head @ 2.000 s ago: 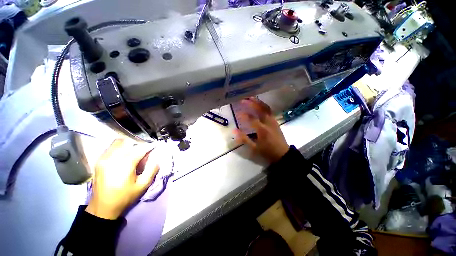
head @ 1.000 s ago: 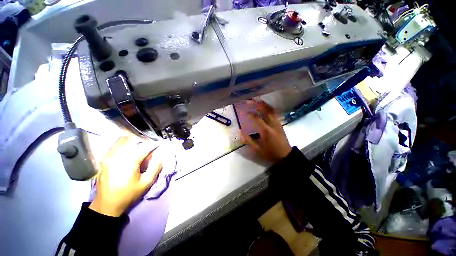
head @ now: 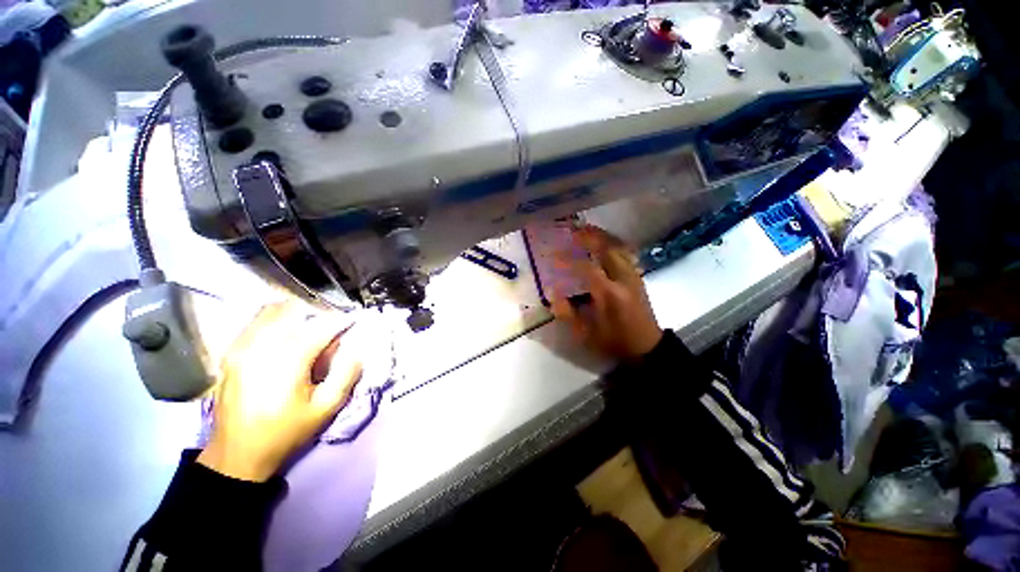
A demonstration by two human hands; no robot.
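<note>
My left hand [head: 274,391] is at the machine's needle end, with a light-purple fabric piece [head: 324,503] between its thumb and fingers. The fabric hangs down towards me and bleaches white under the lamp. The needle area [head: 408,302] is just right of my fingertips; the needle itself is not clear. My right hand [head: 610,296] lies over the lower right part of a smartphone [head: 548,251] under the machine arm, fingers apart and slightly blurred. A slim dark tool [head: 490,263] lies left of the phone.
The sewing machine head [head: 380,145] spans the top. A lamp [head: 168,341] on a ribbed neck hangs left of my left hand. A pale band with a dark edge [head: 62,346] lies far left. A garment bundle [head: 872,324] hangs right of the table's front edge [head: 537,419].
My right hand has shifted slightly right and down over the phone, showing more of its screen. My left hand and the fabric stay in place. The view has shifted slightly.
</note>
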